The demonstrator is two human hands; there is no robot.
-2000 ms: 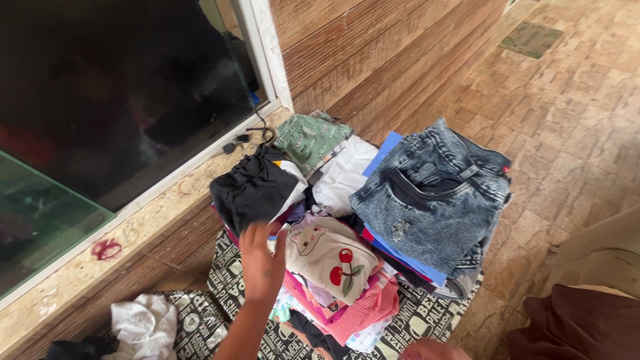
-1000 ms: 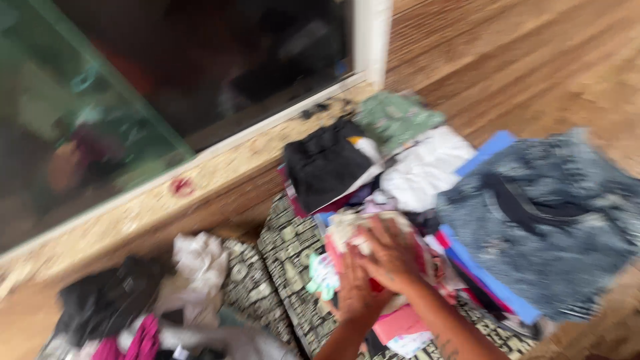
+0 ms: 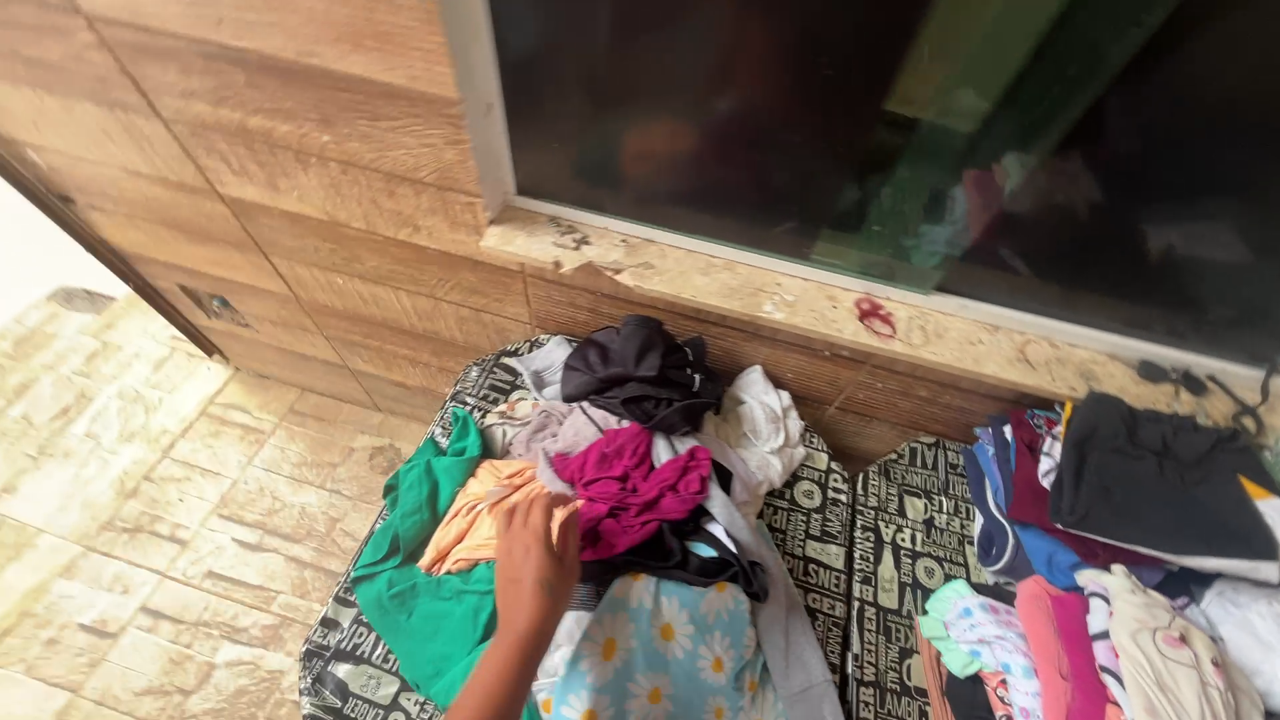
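My left hand (image 3: pixel 535 550) reaches in from below, its fingers curled down at the right edge of a peach garment (image 3: pixel 480 520); blur hides whether they grip the cloth. Around it lies a loose heap: a green garment (image 3: pixel 420 590), a magenta garment (image 3: pixel 635 490), a black garment (image 3: pixel 640 375), a white crumpled garment (image 3: pixel 762 425) and a light blue daisy-print cloth (image 3: pixel 660 655). My right hand is out of view. Sorted clothes lie at the right: black shorts (image 3: pixel 1160 485), a pink garment (image 3: pixel 1065 640) and a beige garment with a printed design (image 3: pixel 1165 650).
Both groups of clothes rest on padded surfaces with a black beer-word print (image 3: pixel 885 560). Behind them run a stone sill (image 3: pixel 700 270) and a dark glass pane (image 3: pixel 800 130). Dark sunglasses (image 3: pixel 1172 377) lie on the sill. Wood-look wall (image 3: pixel 300 200) and tiled floor (image 3: pixel 180 520) are at the left.
The view has swung left to the loose heap. One second ago both hands were on the folded stack with the beige garment; now my left hand is at the peach garment and my right is out of view.
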